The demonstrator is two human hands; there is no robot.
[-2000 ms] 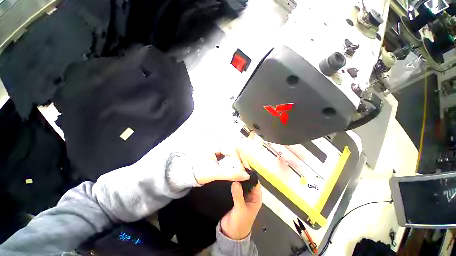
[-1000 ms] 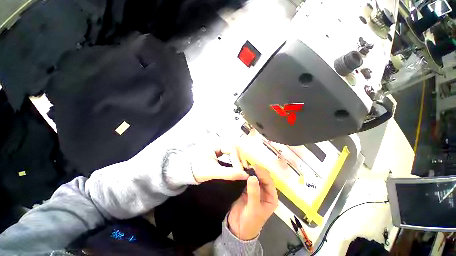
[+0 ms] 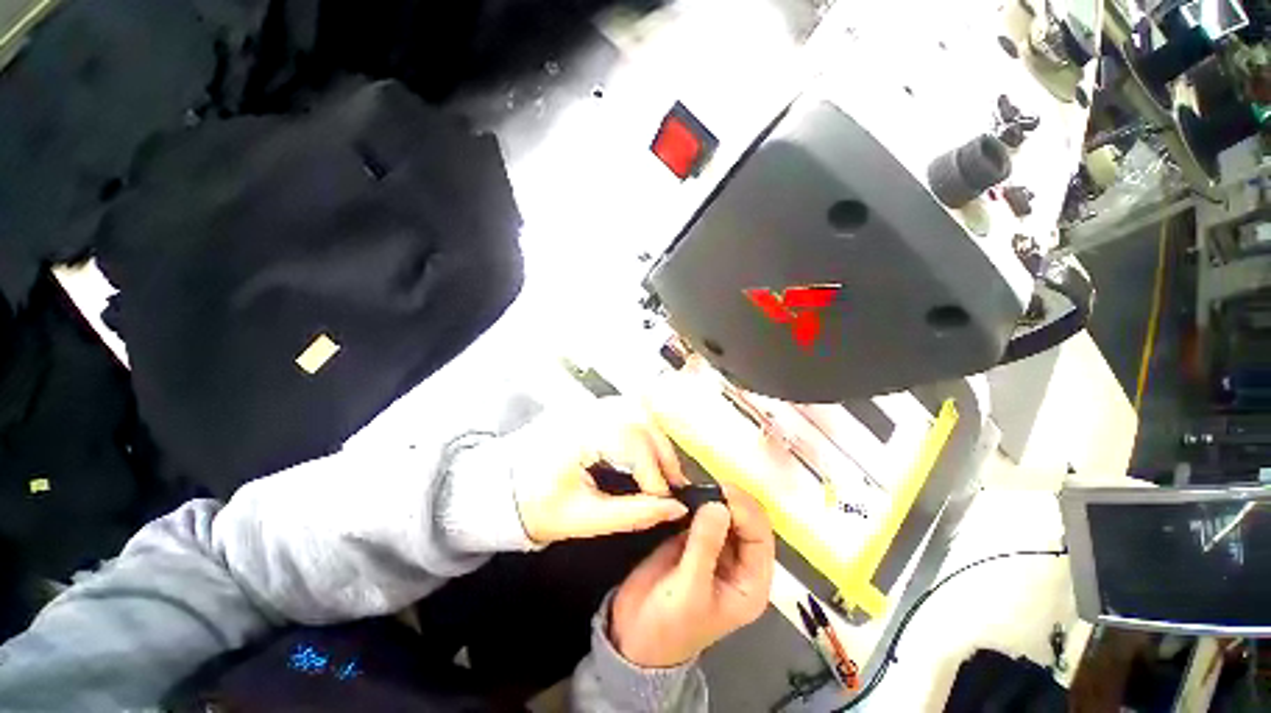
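Observation:
A black fabric panel (image 3: 537,592) hangs below my hands over my lap. A small dark fold (image 3: 701,495) of it is pinched between both hands' fingertips. My left hand (image 3: 592,481) comes from the left, thumb and forefinger on the fold, with black cloth showing under the fingers. My right hand (image 3: 700,585) holds the fold from below right, thumb on top. The hands nearly touch, in front of the grey machine head (image 3: 836,265) and beside the yellow-taped bed plate (image 3: 781,522). The needle area is hidden by the head.
A black cut panel (image 3: 307,279) with a pale sticker lies left of the machine. A red switch (image 3: 680,142) sits beside the head. Orange-handled snips (image 3: 831,644) lie at the plate's near corner. A screen (image 3: 1178,557) and a black cloth pile (image 3: 1006,683) are at right.
My right hand has moved up nearer the plate since the first frame and turned slightly. Both hands still pinch the fold. The whole view has shifted a little.

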